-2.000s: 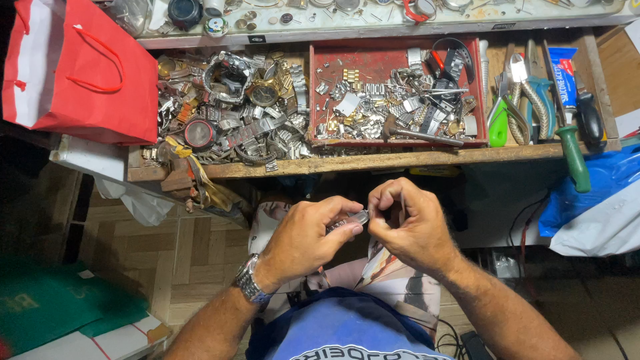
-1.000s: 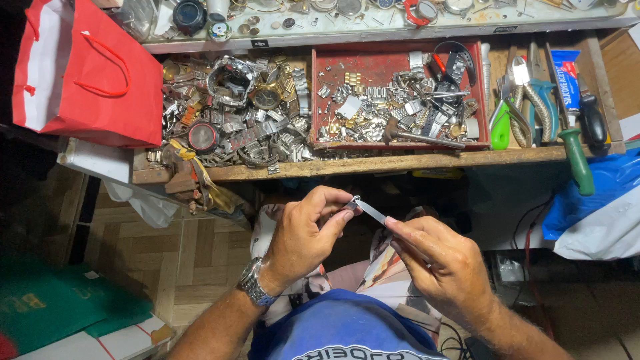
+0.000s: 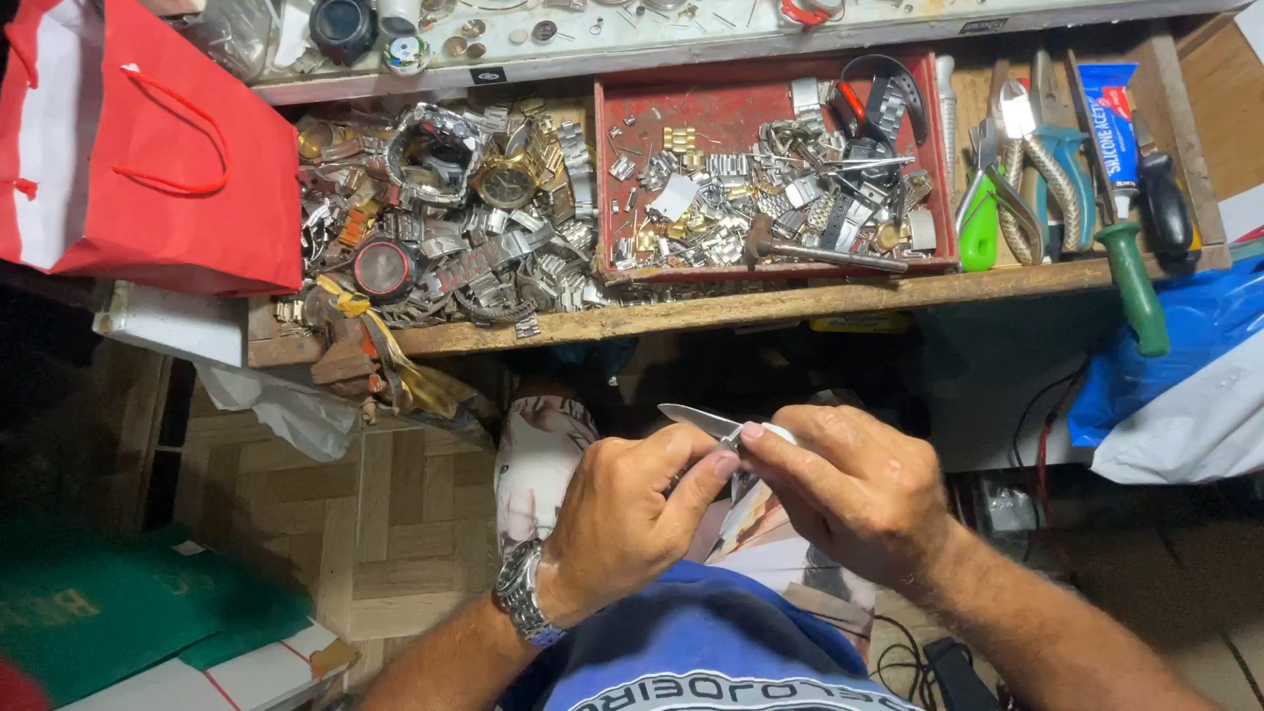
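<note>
Above my lap, my right hand [image 3: 849, 484] grips a small knife by its white handle, and the knife blade [image 3: 696, 419] points left over my left fingertips. My left hand [image 3: 642, 494] pinches a small metal piece [image 3: 733, 440], mostly hidden by the fingers, which looks like part of a watch bracelet. Blade and piece meet between the two hands. A steel wristwatch [image 3: 525, 594] is on my left wrist.
Beyond my hands, an open wooden drawer [image 3: 632, 321] holds piled watch bands [image 3: 494, 257], a red tray [image 3: 948, 197] of links with a small hammer [image 3: 829, 252], pliers [image 3: 1022, 148] and a green-handled tool [image 3: 1134, 296]. A red paper bag [image 3: 188, 158] stands at the left.
One second ago a flat metal strip reached from my right fingers to my left; now a knife blade points left over my left fingers. My right hand has moved closer to the left.
</note>
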